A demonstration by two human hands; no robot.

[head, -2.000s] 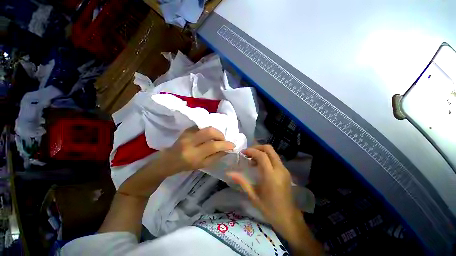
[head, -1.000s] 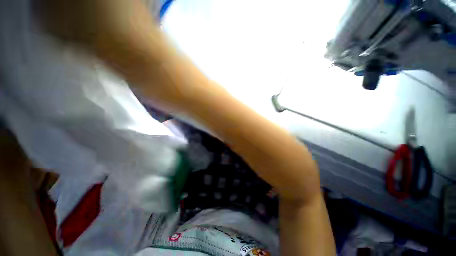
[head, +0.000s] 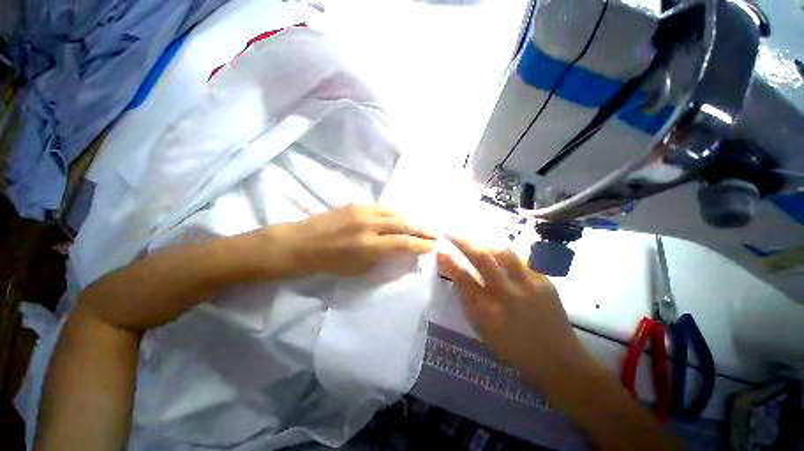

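White fabric [head: 264,194] spreads over the table's left part and hangs over its near edge. A thin red edge shows at its top. My left hand [head: 366,240] lies flat on the fabric, fingertips pointing right. My right hand [head: 494,286] meets it at the fabric's edge, fingertips on a narrow white fold. Both hands pinch the cloth there, just left and below the presser foot area [head: 504,195] of the sewing machine [head: 582,97]. Lamp glare hides the needle and part of the edge.
Scissors with red and blue handles [head: 667,343] lie right of my right hand. The table ruler [head: 476,365] runs along the near edge. Light blue cloth [head: 97,70] is heaped at the far left. A dark boxy object [head: 763,414] sits at the lower right corner.
The view has turned from the lap to the machine. The white fabric has moved from the lap onto the table, and both hands are now together on its edge near the presser foot.
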